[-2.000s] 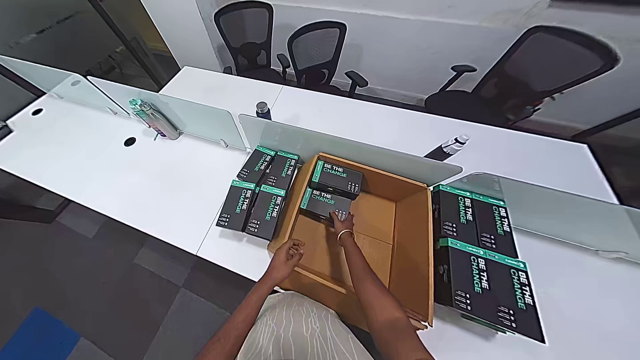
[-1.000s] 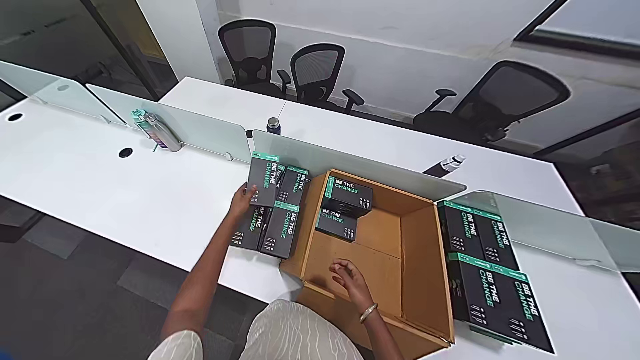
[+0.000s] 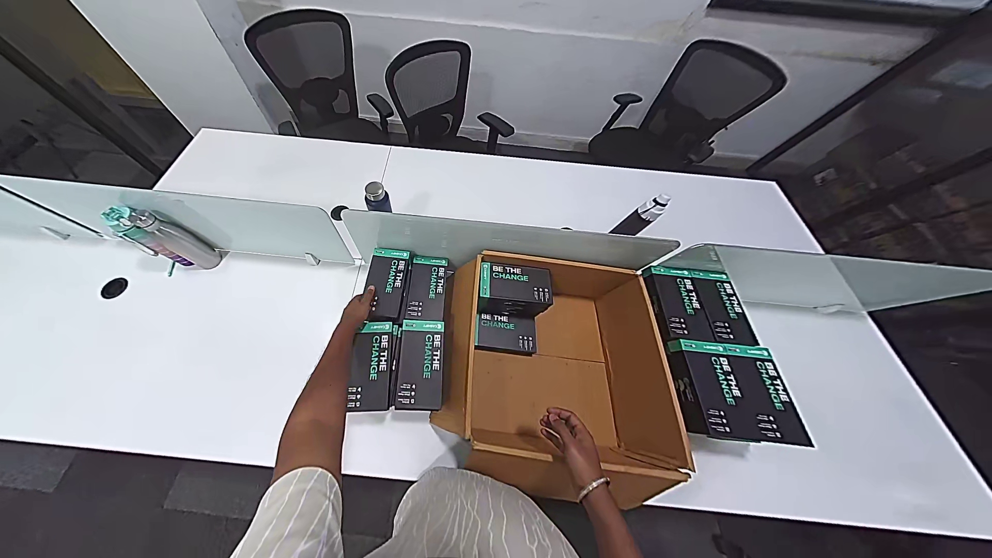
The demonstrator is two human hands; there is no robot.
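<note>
My left hand [image 3: 359, 307] rests at the left edge of a black and green printed box [image 3: 387, 283] in the rear of the left group; its fingertips are partly hidden, so its hold is unclear. Beside it are more such boxes [image 3: 419, 372]. An open cardboard carton [image 3: 535, 395] stands to the right. Inside, a stack of the same boxes [image 3: 515, 285] fills the rear left corner, with a lower box [image 3: 505, 333] in front of it. My right hand [image 3: 570, 434] hovers over the carton's near part, fingers curled loosely, holding nothing.
More black and green boxes [image 3: 725, 387] stand in stacks right of the carton. A glass divider [image 3: 496, 232] runs behind it, with a dark bottle [image 3: 377, 198] and a white-capped bottle [image 3: 642, 215] beyond. Metal bottles [image 3: 182, 242] stand at the left divider. Mesh chairs [image 3: 434, 85] are behind.
My right hand has let go of the box in the carton and drawn back toward the near side. My left hand has moved from the carton's near left edge to the left group of boxes.
</note>
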